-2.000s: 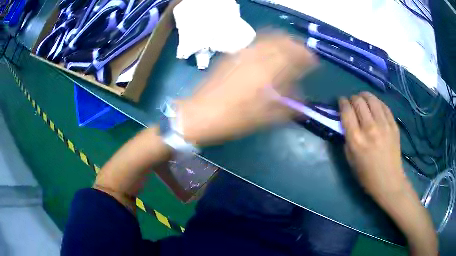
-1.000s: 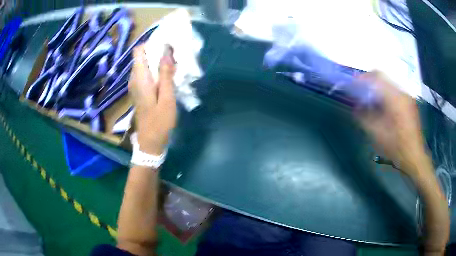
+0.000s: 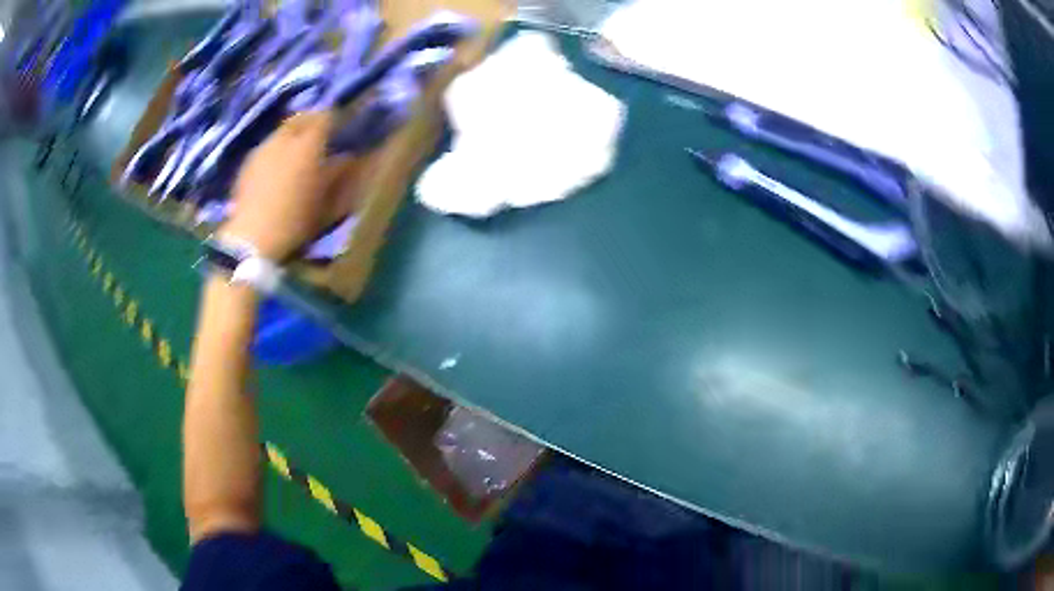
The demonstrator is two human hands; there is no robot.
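Observation:
My left hand [image 3: 289,191] is inside the open cardboard tray [image 3: 387,208] at the upper left, at the pile of black and lilac pens [image 3: 249,98]. It is blurred, and its fingers are hidden among the pens, so its grip cannot be told. My right hand is not in view. Two pens lie side by side at the upper right of the bench; the nearer pen [image 3: 809,214] has a lilac body and dark tip. A crumpled white cloth [image 3: 526,127] lies to the right of the tray.
A white sheet [image 3: 832,87] covers the far side of the green bench [image 3: 578,312]. Thin cables [image 3: 942,375] and a clear filament coil [image 3: 1023,496] lie at the right. Below the front edge are a blue bin [image 3: 289,335] and a box with clear plastic [image 3: 480,450].
My left hand has moved from the white cloth into the tray. My right hand has left the pens at the right and gone out of view. The cloth now lies flatter on the bench.

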